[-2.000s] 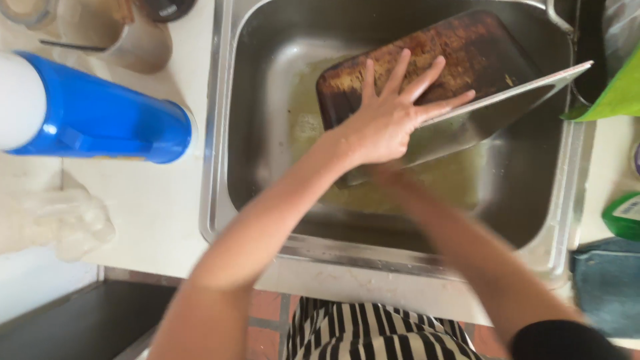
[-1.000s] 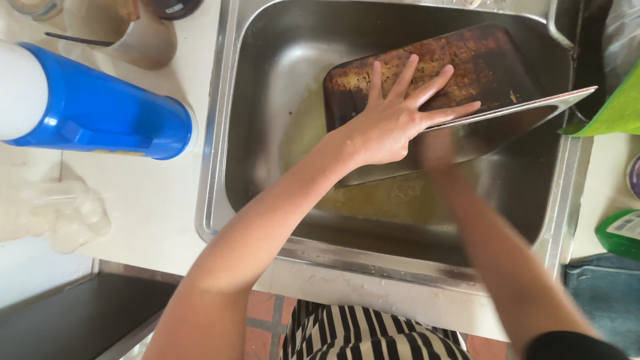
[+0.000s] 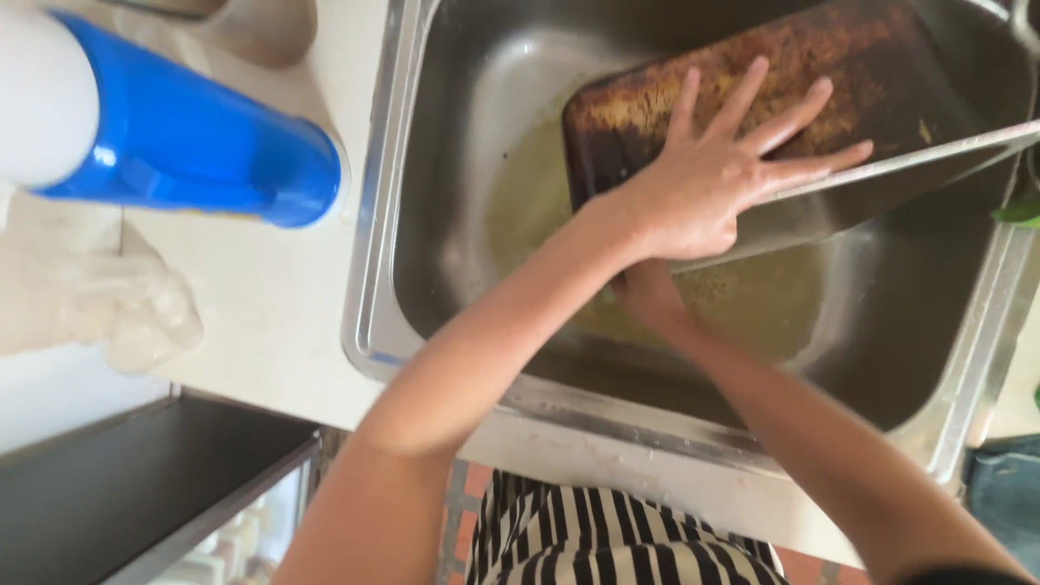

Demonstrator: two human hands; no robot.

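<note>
A rectangular metal baking pan with brown, burnt-on stains point(image 3: 861, 89) is tilted in the stainless steel sink point(image 3: 520, 65). Across its stained face and near rim lies my left hand point(image 3: 715, 171), fingers spread, the thumb side against the rim. Below the left wrist, my right hand point(image 3: 650, 296) reaches under the near side of the pan; its fingers are hidden, so whether it holds anything cannot be seen. Shallow yellowish water point(image 3: 756, 301) covers part of the sink bottom.
A blue flask with a white end point(image 3: 203, 138) lies on the counter left of the sink, near a crumpled clear plastic bag point(image 3: 138, 309) and a translucent container point(image 3: 268, 28). A dark cloth point(image 3: 1007, 496) is at the right edge, a black surface point(image 3: 146, 479) at lower left.
My right hand has moved left along the underside of the pan, from right of the left hand to below the left wrist. My left hand stays spread on the pan.
</note>
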